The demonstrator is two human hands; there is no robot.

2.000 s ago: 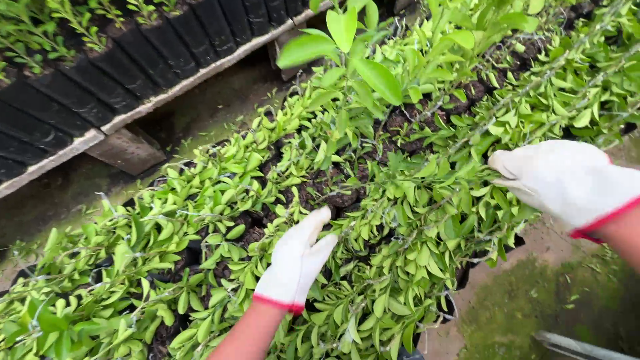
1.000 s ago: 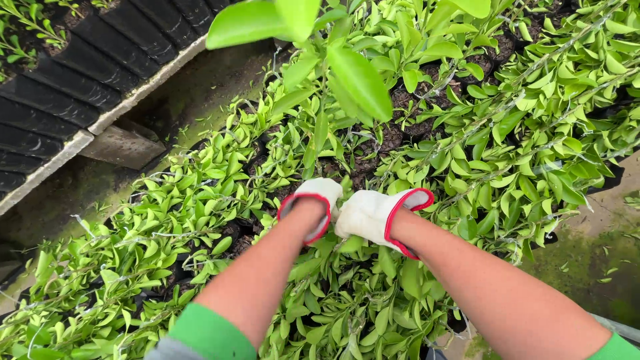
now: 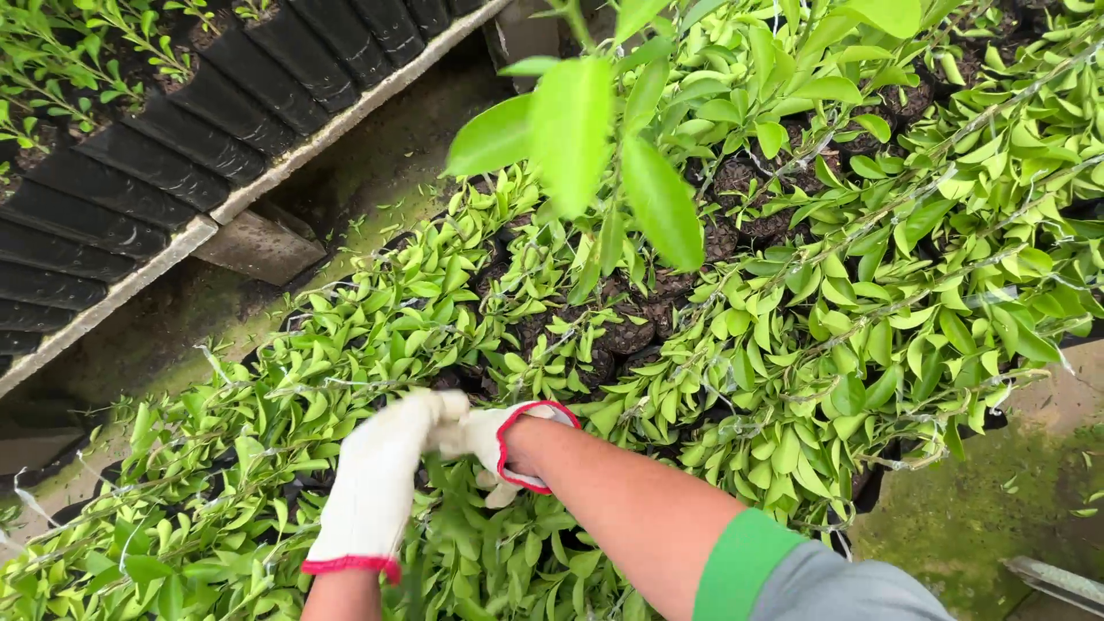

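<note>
My left hand (image 3: pixel 384 474), in a white knit glove with a red cuff, is over the leafy young plants at lower centre. My right hand (image 3: pixel 483 435), gloved the same way, meets it at the fingertips; the fingers are blurred and partly hidden, so what they hold cannot be told. Around them, green-leaved stems (image 3: pixel 819 310) lie over in rows, with thin clear ties on them. Dark potting soil (image 3: pixel 630 332) in black bags shows just beyond the hands. An upright leafy shoot (image 3: pixel 573 129) stands close to the camera at top centre.
At upper left, black grow bags (image 3: pixel 207 121) with small seedlings stand in a row on a concrete ledge (image 3: pixel 345 121) with a support block (image 3: pixel 259 246). A mossy floor (image 3: pixel 975 517) lies at lower right, with a metal bar (image 3: pixel 1056 582) at its edge.
Two seconds ago the hands were apart, the right one over the plants at the right; they came together by one second ago. The left hand now shows its back and wrist left of the right one.
</note>
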